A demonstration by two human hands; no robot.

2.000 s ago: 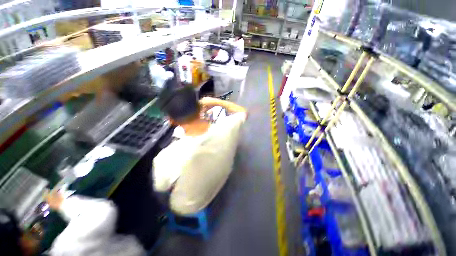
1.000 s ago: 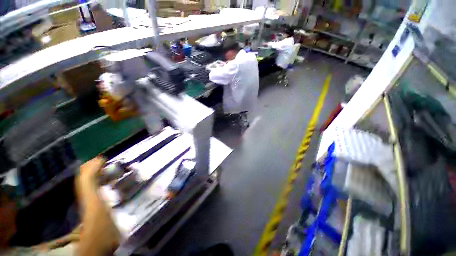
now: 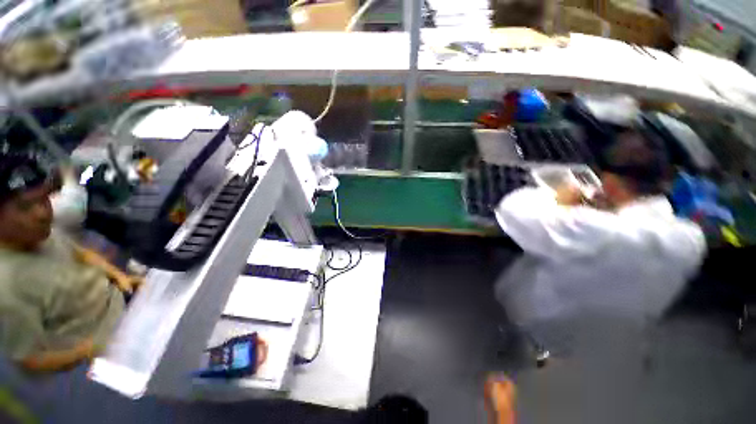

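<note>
A small blurred hand, apparently my right hand, shows at the bottom edge, right of centre; its fingers and anything in them cannot be made out. My left hand is not in view. Nearest in front stands a machine with a slanted white frame and a ribbed black cable chain. A handheld device with a lit blue screen lies on the machine's white base. The hand is apart from the machine.
A person in a white smock is at the green bench on the right. Another person in a beige shirt is at the left. Black trays are on the bench. A white shelf runs across, with a metal post.
The view has swung from the aisle and yellow line left toward the bench. The machine now stands close at the left. A small hand has appeared at the bottom edge.
</note>
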